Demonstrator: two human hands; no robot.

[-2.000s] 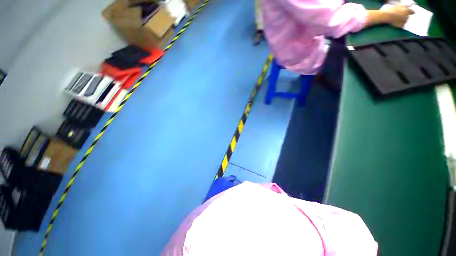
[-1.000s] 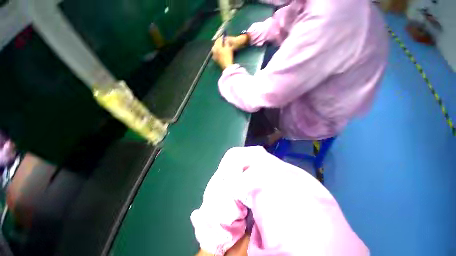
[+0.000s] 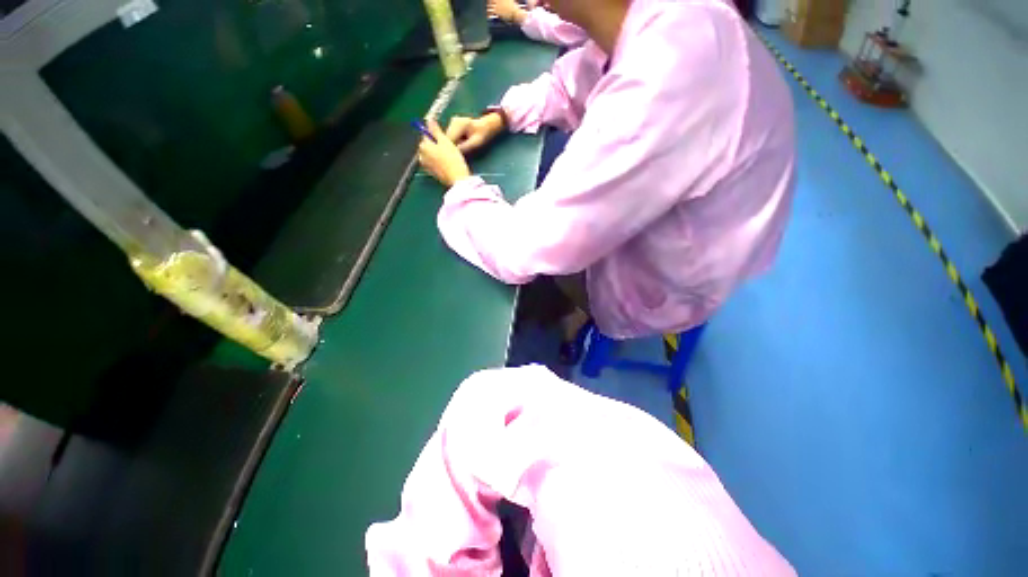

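Note:
My left hand and my right hand are both out of the picture. Only the pink sleeve and shoulder of my smock (image 3: 586,485) show at the bottom, with the cuff end cut off near the lower edge. The sleeve is beside the front edge of the glossy green bench (image 3: 378,383). I cannot see whether I hold anything.
A neighbour in a pink smock (image 3: 676,169) sits at the bench on a blue stool (image 3: 631,366), holding a blue pen (image 3: 424,131). A yellow-taped post (image 3: 226,299) stands between dark mats (image 3: 338,214). Another person's hand (image 3: 507,10) shows farther back.
The view has swung from the floor and black tray to the neighbour's side, then shifted slightly. The skin seen below my cuff a second ago is out of the picture.

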